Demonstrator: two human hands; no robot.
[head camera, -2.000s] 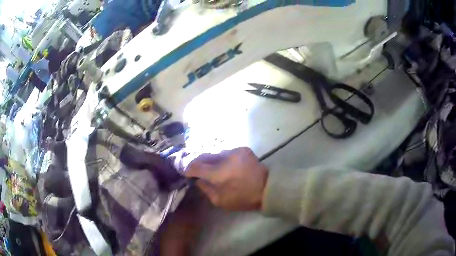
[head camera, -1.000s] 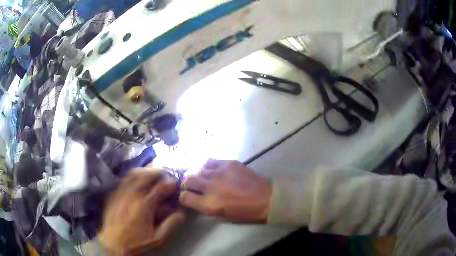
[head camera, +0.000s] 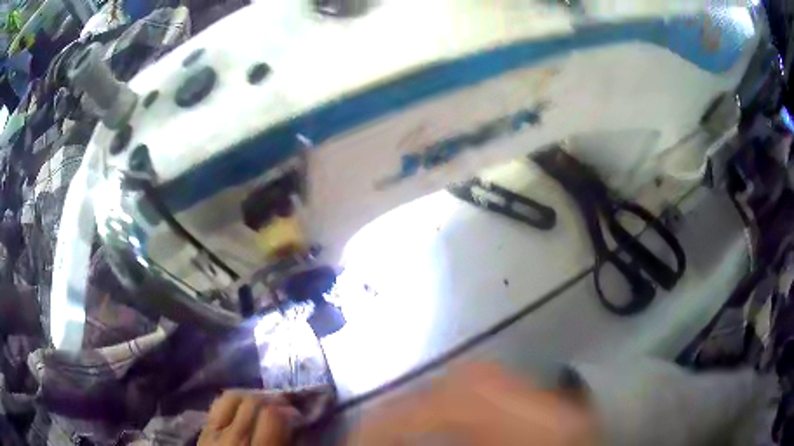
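Dark purple-grey and white plaid fabric (head camera: 113, 392) lies left of and below the sewing machine head (head camera: 348, 148). Its edge runs up to the glare at the presser foot area (head camera: 292, 335). My left hand (head camera: 248, 420) is at the bottom edge, cut off, with curled fingers pressed on the plaid just below the foot. My right hand (head camera: 479, 409) is blurred and cut off at the bottom edge, right of my left hand; its fingertips cannot be made out. The needle is hidden in the glare.
Black thread snips (head camera: 505, 205) and large black fabric shears (head camera: 622, 248) lie on the machine bed (head camera: 522, 287). A white curved strip (head camera: 71, 279) runs down at the machine's left end. More plaid cloth is heaped at the right edge (head camera: 779, 261) and upper left (head camera: 157, 35).
The view has shifted, so the machine appears larger and both hands sit lower in the picture. My left hand is beside the plaid below the foot; my right hand has blurred.
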